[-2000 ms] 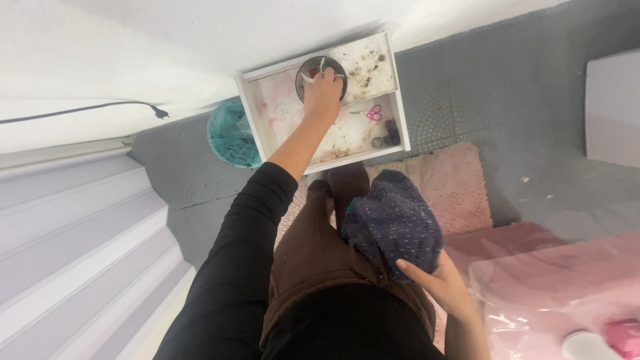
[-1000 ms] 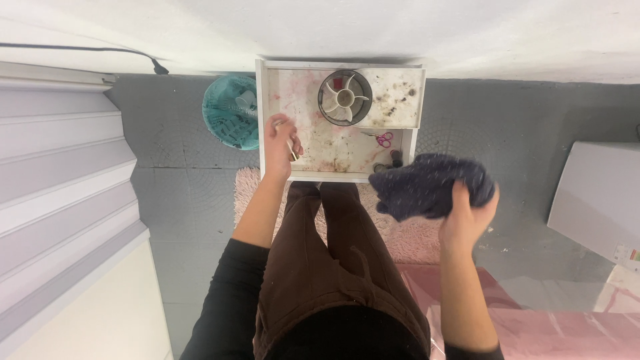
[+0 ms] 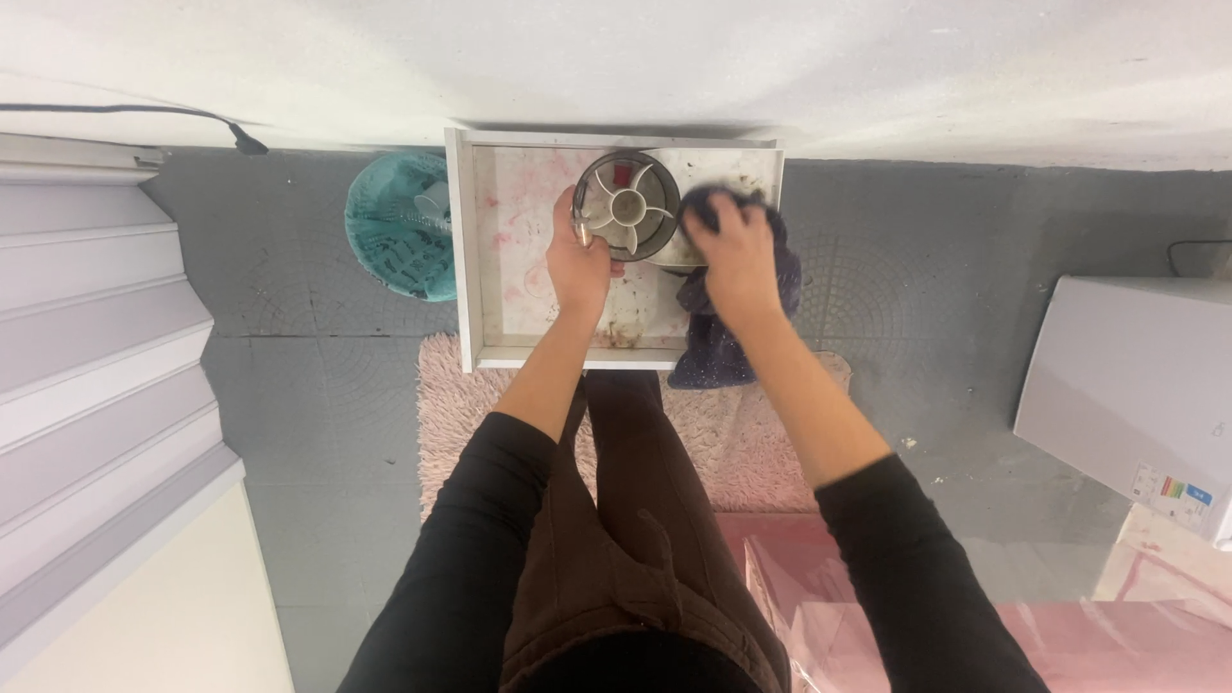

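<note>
A white drawer (image 3: 463,260), stained inside with pink and dark marks, stands below the wall. Over its upper middle is a round dark-rimmed container with curved white dividers (image 3: 628,208) and a small red thing in one section. My left hand (image 3: 580,265) grips the container's lower left rim, a thin light item near the fingers. On the container's right side, my right hand (image 3: 736,255), partly blurred, has a dark blue speckled cloth (image 3: 717,351) bunched under its fingers. The cloth hangs over the drawer's right part and front edge and hides what lies under it.
A bin with a teal bag (image 3: 385,226) stands against the drawer's left side. A pink shaggy rug (image 3: 457,409) lies in front. A black plug on a cable (image 3: 248,141) is at the upper left. At the right are a white appliance (image 3: 1116,375) and pink plastic-covered furniture (image 3: 895,640).
My left hand has gone from the drawer's left part to the container's rim. My right hand has brought the cloth from beyond the drawer's lower right corner up beside the container.
</note>
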